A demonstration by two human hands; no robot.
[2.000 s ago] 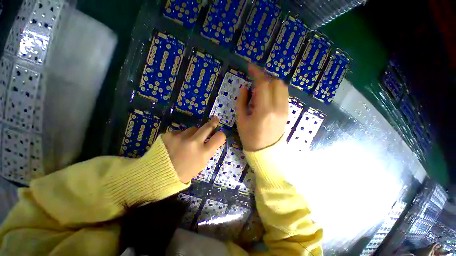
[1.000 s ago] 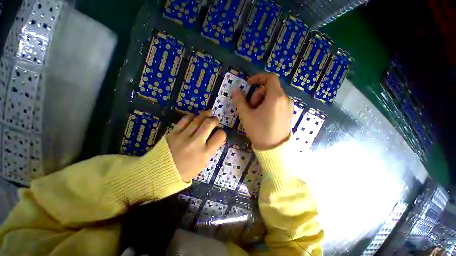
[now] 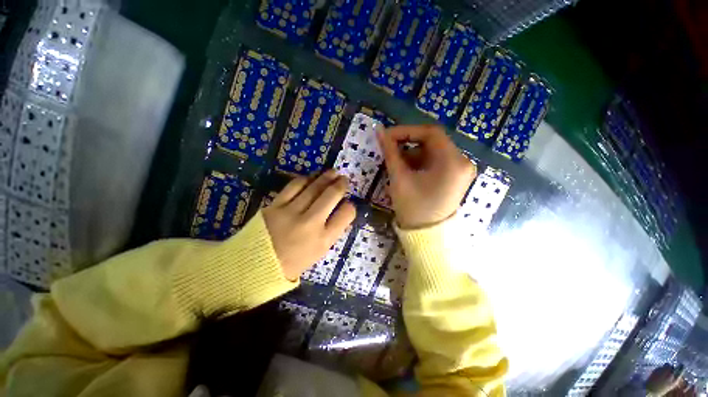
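Observation:
A white dotted dome sheet (image 3: 360, 155) lies over a blue circuit board in the middle row, with a strip of blue showing at its upper edge. My right hand (image 3: 427, 174) is at the sheet's upper right corner, thumb and index finger pinched together on it. My left hand (image 3: 310, 225) rests at the sheet's lower left edge, fingers bent; its fingertips touch or nearly touch the sheet. Uncovered blue boards (image 3: 311, 126) lie to the left and in the row beyond. White-covered boards (image 3: 362, 260) lie nearer me and to the right, partly behind my hands.
Stacked dome sheets (image 3: 39, 147) lie at far left beside a cloudy plastic bag (image 3: 128, 116). Clear ribbed trays (image 3: 512, 15) stand at the back. More trayed boards (image 3: 640, 174) lie beyond at right. Strong glare covers the right side. Part of a person's hand shows at bottom right.
My right hand has moved from over the sheet to its upper right corner, with the fingers drawn together. My left hand stays at the lower left edge, its fingers slightly shifted.

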